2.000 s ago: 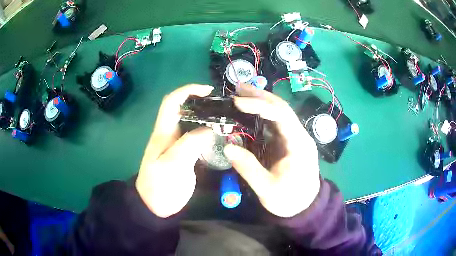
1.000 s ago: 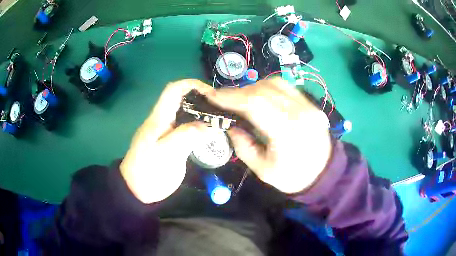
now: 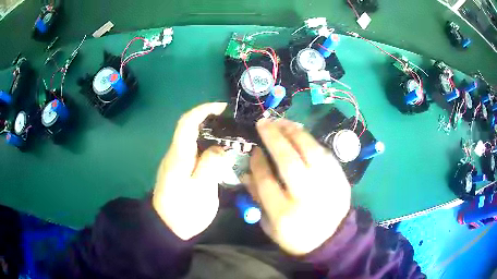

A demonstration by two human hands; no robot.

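A black speaker housing (image 3: 231,125) is held between my two hands above the green surface. A narrow circuit board (image 3: 231,144) with silver parts lies along its inner edge. The silver-white speaker driver (image 3: 231,173) shows below the board, partly covered by my fingers. A blue battery (image 3: 250,211) sticks out toward me. My left hand (image 3: 187,180) grips the housing's left side, thumb by the board. My right hand (image 3: 302,188) is at the right side with bent fingers over the housing and driver. What its fingertips touch is hidden, and it is slightly blurred.
Part-built units lie beyond my hands, one with a driver (image 3: 257,82), another at the right with a driver (image 3: 346,145). A unit with a blue battery (image 3: 117,84) lies at the left. More units crowd the far right. A small pale flat piece (image 3: 103,29) lies near the belt edge.
Since one second ago, my right hand has moved down and its fingers have spread a little over the housing. The driver is more covered. The surrounding units have shifted slightly in view.
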